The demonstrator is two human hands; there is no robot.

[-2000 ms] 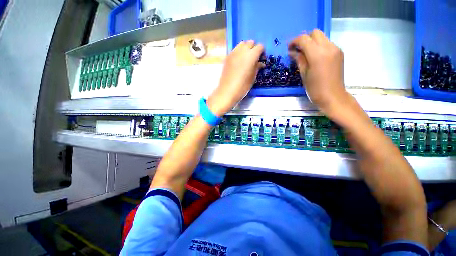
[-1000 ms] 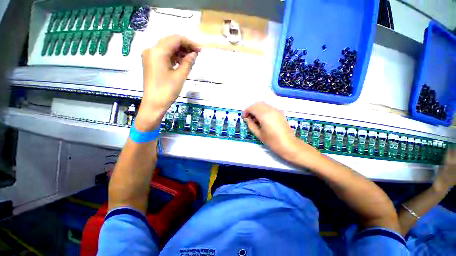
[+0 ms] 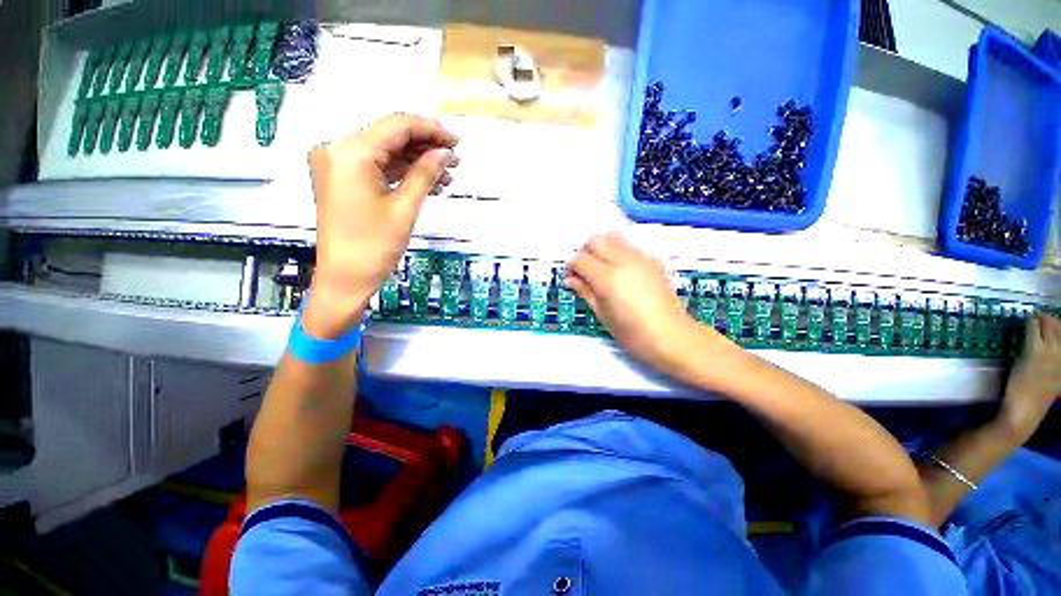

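Observation:
A row of narrow green circuit board panels [image 3: 733,312] lies in the pale conveyor rail in front of me. My right hand [image 3: 628,300] is over the row, fingertips together at the boards; I cannot tell whether a part is between them. My left hand [image 3: 370,210], with a blue band at the wrist, is raised behind the left end of the row, thumb and fingers curled close together. Something small and dark may be at its fingertips, but it is too small to tell. A blue component bin [image 3: 745,105] with dark parts [image 3: 721,172] heaped at its near end stands behind the rail.
A comb-like green board piece [image 3: 175,87] and a dark pile of parts [image 3: 294,52] lie at the back left. A whitish ring-shaped item [image 3: 517,72] sits on a tan card [image 3: 465,58]. A second blue bin [image 3: 1012,151] and another person's hand [image 3: 1035,373] are at the right.
Both hands have left the blue bin; my right hand came down to the boards and my left moved left. Over the last second my left hand lowered slightly and the view shifted a little.

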